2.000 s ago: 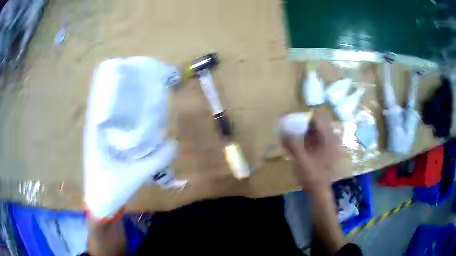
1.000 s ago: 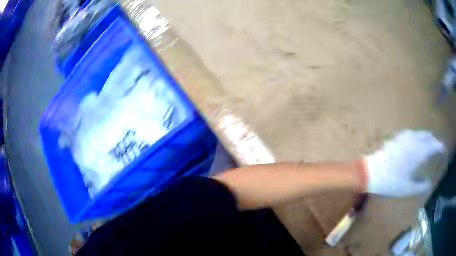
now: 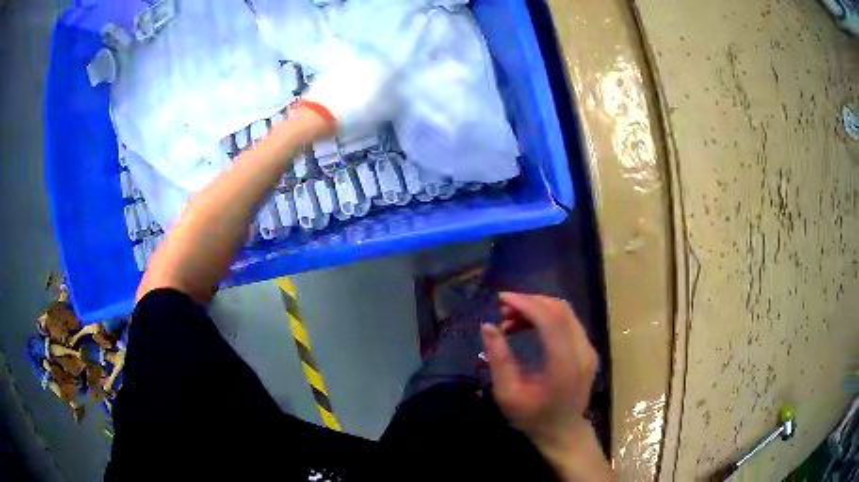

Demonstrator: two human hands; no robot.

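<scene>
A blue crate [image 3: 405, 234] holds rows of grey-white connectors [image 3: 353, 191] under a soft white liner [image 3: 202, 85]. My left hand [image 3: 353, 94], in a white knit glove with an orange cuff, reaches into the crate over the connectors, between parts of the liner. The glove is blurred against the white, and its fingers and any grip are hidden. My right hand [image 3: 546, 362] is bare, below the crate beside the table edge. Its fingers are curled with thumb and index apart, and nothing shows in it.
The cardboard-covered table [image 3: 753, 207], with a shiny taped edge, is on the right. A mallet [image 3: 763, 447] lies on it at the lower right. Brown and tan pieces [image 3: 80, 358] are at lower left. A yellow-and-black stripe [image 3: 303, 353] runs along the floor.
The view has turned left to the crate. My left hand has moved from above the table into the crate. My right hand, out of view one second ago, now shows without the white item seen earlier.
</scene>
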